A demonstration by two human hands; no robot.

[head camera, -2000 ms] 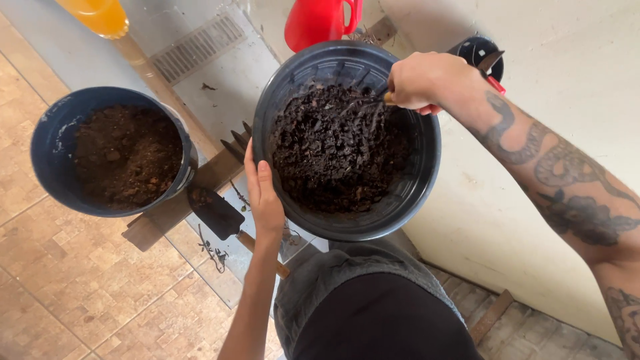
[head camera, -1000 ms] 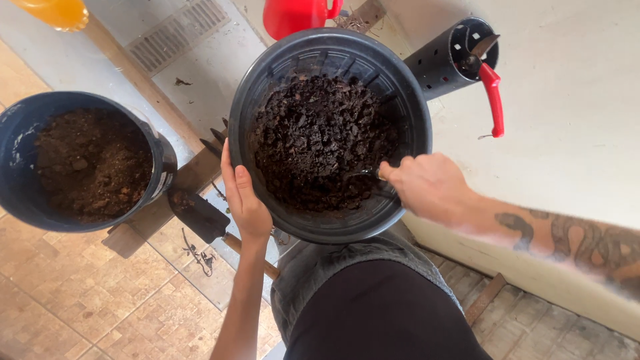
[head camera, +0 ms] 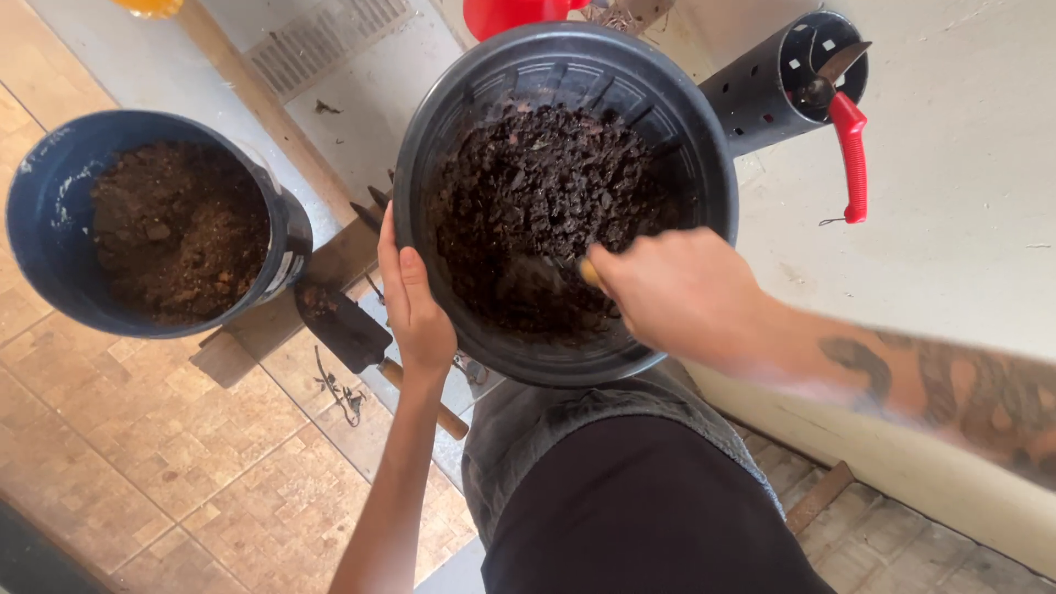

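Observation:
A round black plastic pot (head camera: pixel 691 124) sits tilted against my lap, with dark, moist soil (head camera: pixel 553 177) inside. My left hand (head camera: pixel 419 309) presses flat along the pot's left outer wall and rim. Over the pot's lower right rim, my right hand (head camera: pixel 689 293) is closed on the yellowish handle of a tool (head camera: pixel 589 272); its working end is hidden in the soil. Just left of my left wrist lies a hand trowel (head camera: pixel 342 330) with a dark blade and wooden handle. Dark tines (head camera: pixel 369 216) of another tool show beside the pot.
At left stands a blue bucket (head camera: pixel 49 206) holding brown soil. Pruning shears with a red handle (head camera: pixel 852 157) hang in a perforated black tube (head camera: pixel 747 82) at upper right. A red container (head camera: pixel 511 16) is behind the pot. A wooden strip (head camera: pixel 264 330), dry twigs (head camera: pixel 340 392) and a floor grate (head camera: pixel 326 45) show at left.
My right hand has moved from the upper right of the pot to its lower right, still gripping the tool. The soil's surface has shifted. My left hand stays on the pot's side.

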